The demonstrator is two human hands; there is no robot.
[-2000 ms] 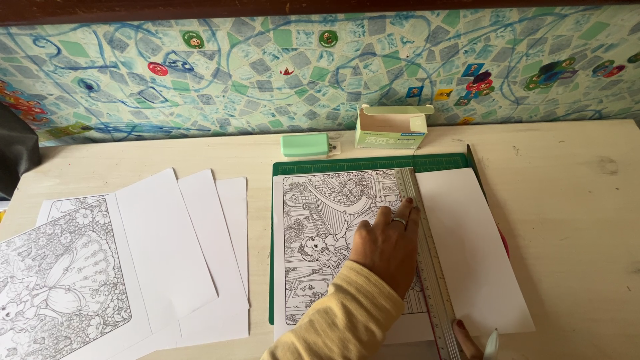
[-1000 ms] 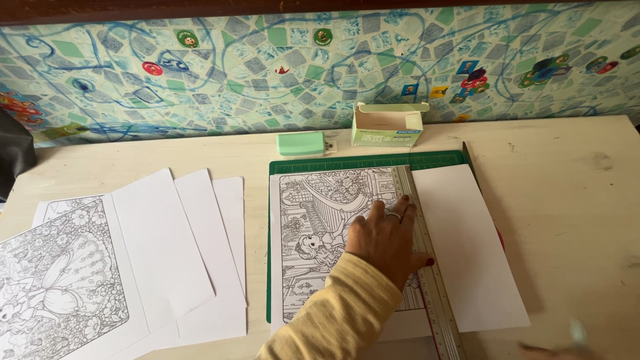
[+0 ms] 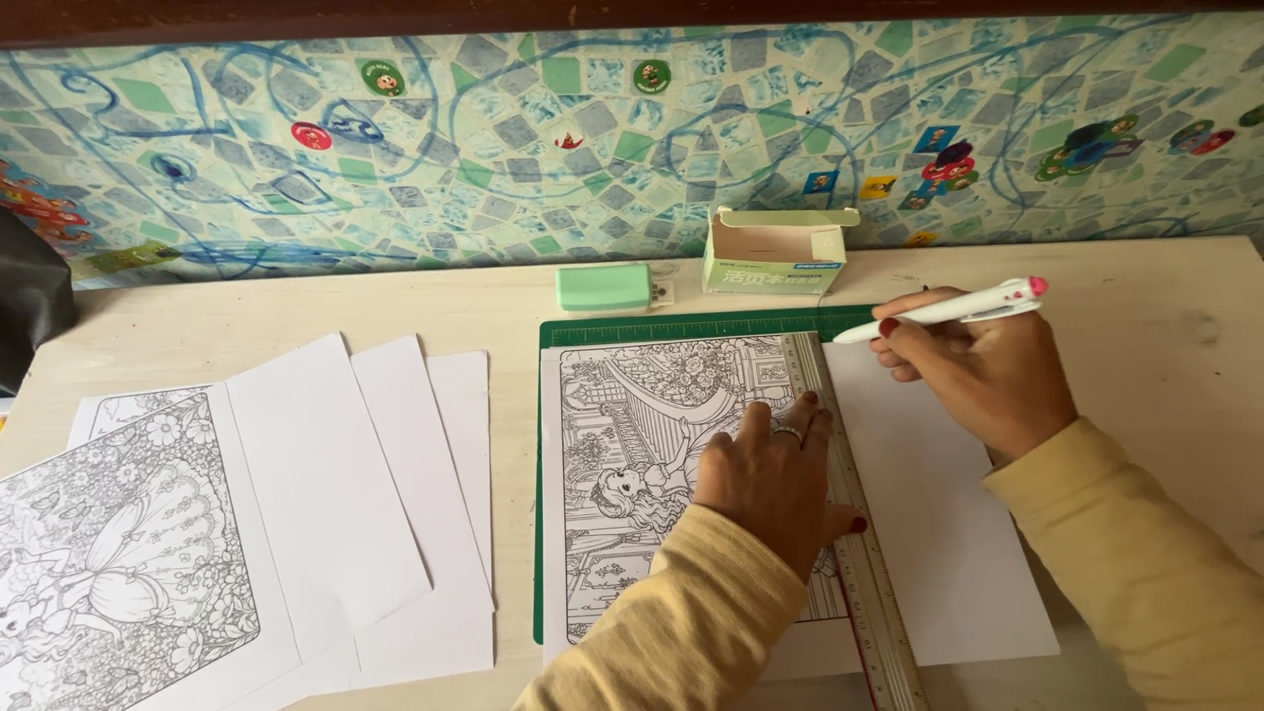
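My left hand [image 3: 775, 479] presses with spread fingers on a metal ruler [image 3: 857, 533] and the printed coloring page [image 3: 632, 395] beside it. The ruler runs along the right edge of the drawing, slightly tilted. In my right hand [image 3: 973, 365] is a white pen [image 3: 953, 308] with a pink end, its tip near the ruler's top end. The page's plain white part [image 3: 948, 533] extends to the right of the ruler. Beneath the paper lies a green cutting mat [image 3: 540, 494], seen along its left and top edges.
Several sheets with line drawings [image 3: 128, 553] overlap on the left of the table [image 3: 395, 306]. Behind the mat are a mint-green case-like object [image 3: 602, 287] and an open cardboard box [image 3: 775, 275]. A mosaic-patterned, stickered wall [image 3: 553, 128] stands behind, and something dark is at far left.
My right hand has come from the lower right, where it was blurred, up to the ruler's top end with the pen. My left hand has stayed on the ruler and page.
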